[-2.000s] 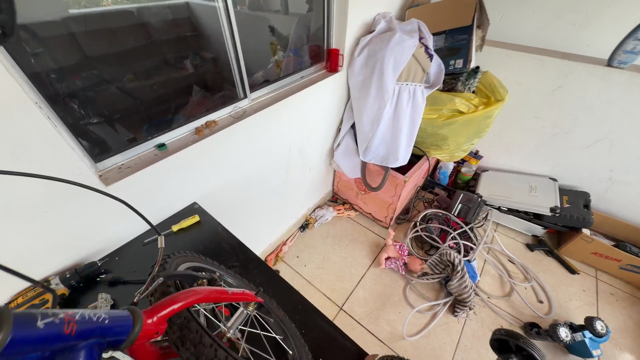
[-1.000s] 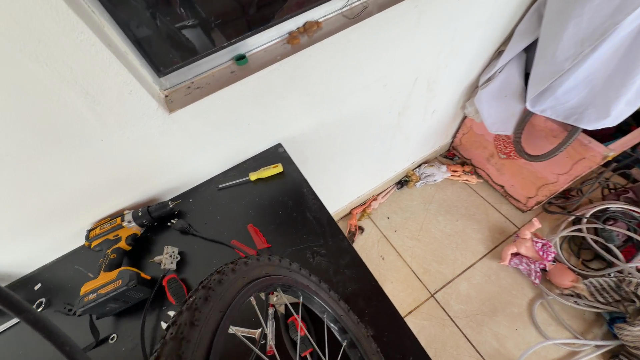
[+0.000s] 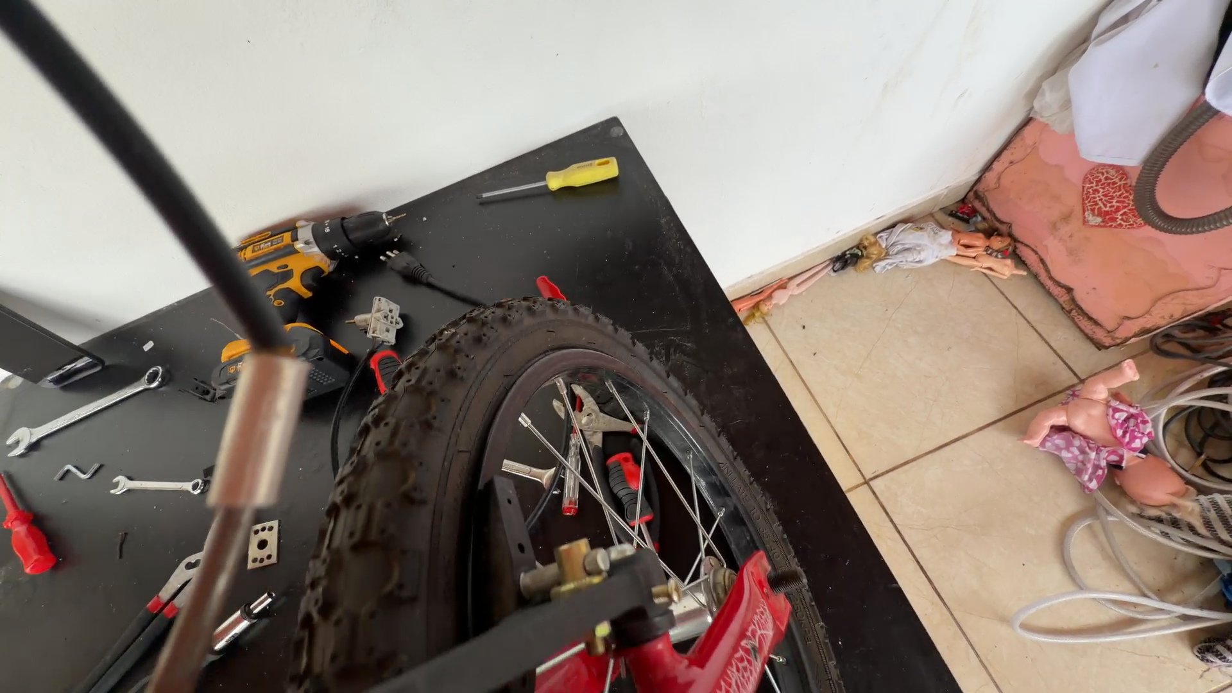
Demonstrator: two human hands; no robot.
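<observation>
Neither of my hands shows in the head view, so what they hold is hidden. A small bicycle wheel with a knobby black tire (image 3: 375, 510) stands upright over the black tabletop (image 3: 539, 236), beside the red bicycle frame (image 3: 751, 626) and a brake arm with brass-coloured fittings (image 3: 577, 568). A black cable housing with a metal ferrule (image 3: 258, 428) crosses the near left. Pliers with red and black grips (image 3: 630, 476) are seen through the spokes. A yellow-handled screwdriver (image 3: 582, 173) lies near the far corner, and a yellow and black cordless drill (image 3: 294, 255) lies by the wall.
Combination wrenches (image 3: 87, 409), a red-handled screwdriver (image 3: 27, 539) and a perforated metal plate (image 3: 263, 544) lie at the left of the tabletop. On the tiled floor to the right are dolls (image 3: 914, 245), a baby doll (image 3: 1107, 428), coiled pale hose (image 3: 1078, 549) and a pink panel (image 3: 1088, 221).
The view has swung down and left toward the tabletop. The wheel, frame and tools fill more of it, and the window has left the view.
</observation>
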